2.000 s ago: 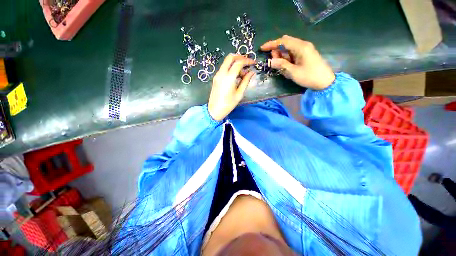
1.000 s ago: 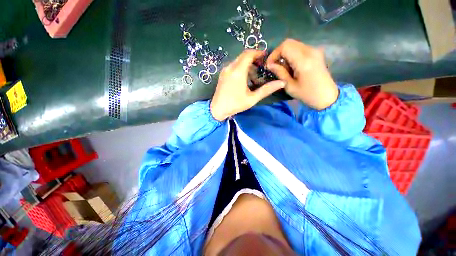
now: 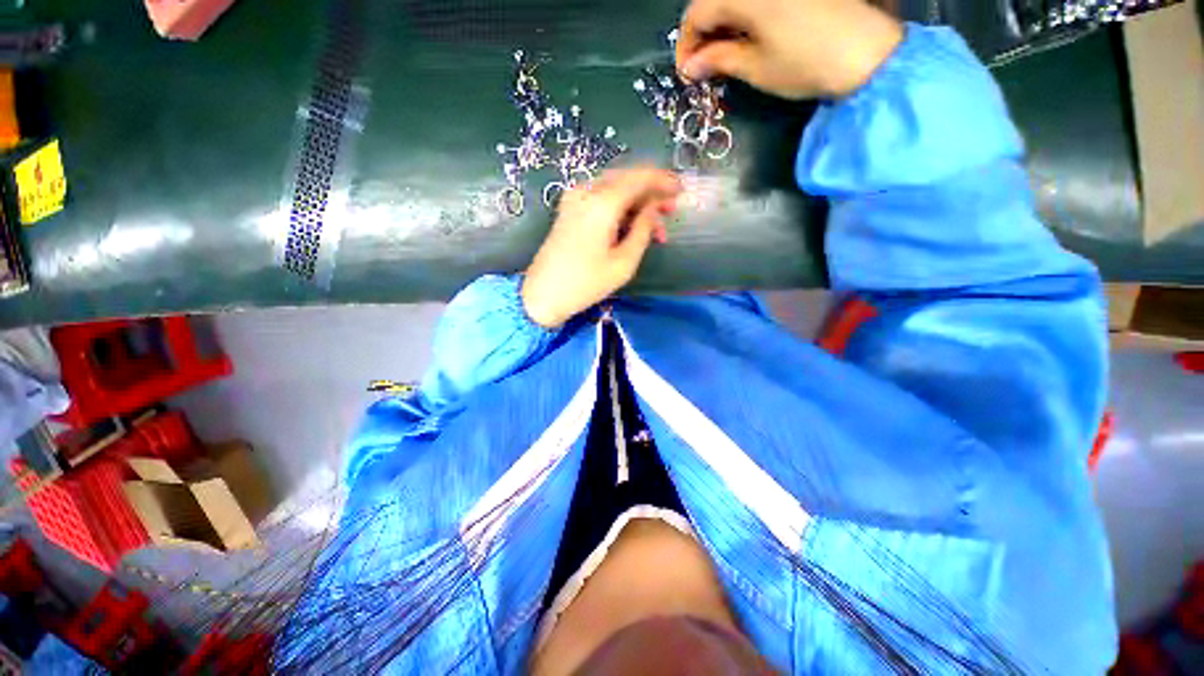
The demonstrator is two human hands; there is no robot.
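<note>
Two loose clusters of small flex circuits with ring ends lie on the dark green mat, the left cluster (image 3: pixel 548 143) and the right cluster (image 3: pixel 689 119). My right hand (image 3: pixel 779 46) is at the top edge of the view, fingertips bent down over the top of the right cluster; whether it grips a piece is hidden. My left hand (image 3: pixel 594 244) is just below the clusters, fingers half curled and a little apart, with nothing visible in it. It partly covers the lower rings of the left cluster.
Clear strips with rows of black dots (image 3: pixel 317 178) lie at left. A yellow label (image 3: pixel 40 182) is at the left edge, a pink tray corner (image 3: pixel 185 13) at the top. A blister tray (image 3: pixel 1056 20) and cardboard sheet (image 3: pixel 1169 126) are at right. Red crates (image 3: pixel 119 370) stand below.
My hands were together around a dark bunch of parts. They have now separated: my right hand moved up to the right cluster, my left hand slightly down and left. The view has shifted.
</note>
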